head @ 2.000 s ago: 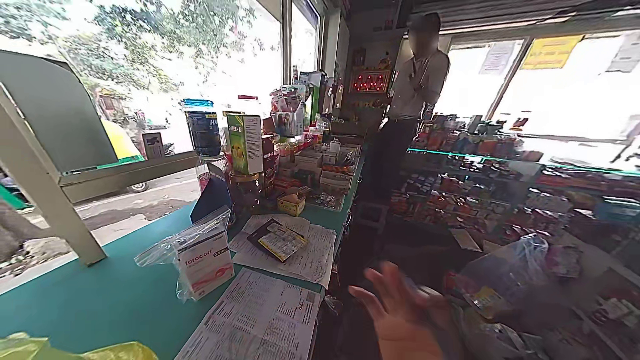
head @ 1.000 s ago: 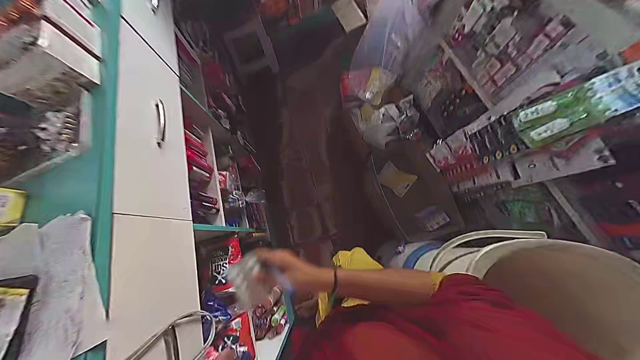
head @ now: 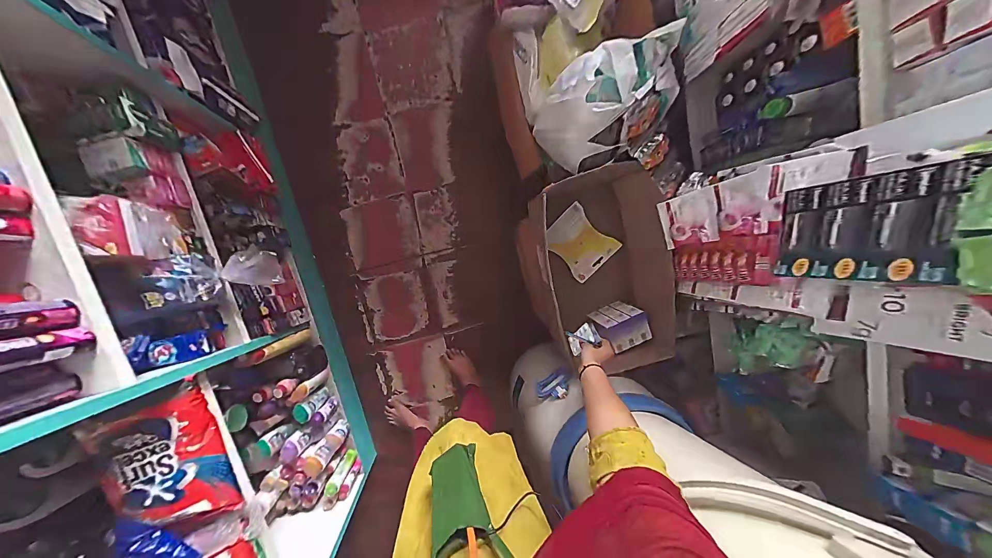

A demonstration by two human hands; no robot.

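My right hand [head: 597,355], with a dark band at the wrist, reaches to the near end of an open cardboard box [head: 549,291]. Its fingers are closed on a small blue-and-white packet [head: 584,339]. Beside the hand, inside the box, lies a white-and-purple carton [head: 622,325]. A yellow-and-white card [head: 583,242] rests farther up in the same box. Below the hand, a blue-and-white packet [head: 552,385] lies on a whitish drum-like container [head: 535,372]. My left hand is out of view.
At left stand teal-edged shelves [head: 341,403] with tubes, bottles and a red detergent bag [head: 170,457]. Worn red floor tiles [head: 387,232] run between them and the box. A white plastic bag [head: 581,101] sits beyond the box; stocked racks [head: 876,93] are at right.
The view has swung from the counter down to the floor. My right hand, over the shelf side a second ago, is now at the cardboard box.
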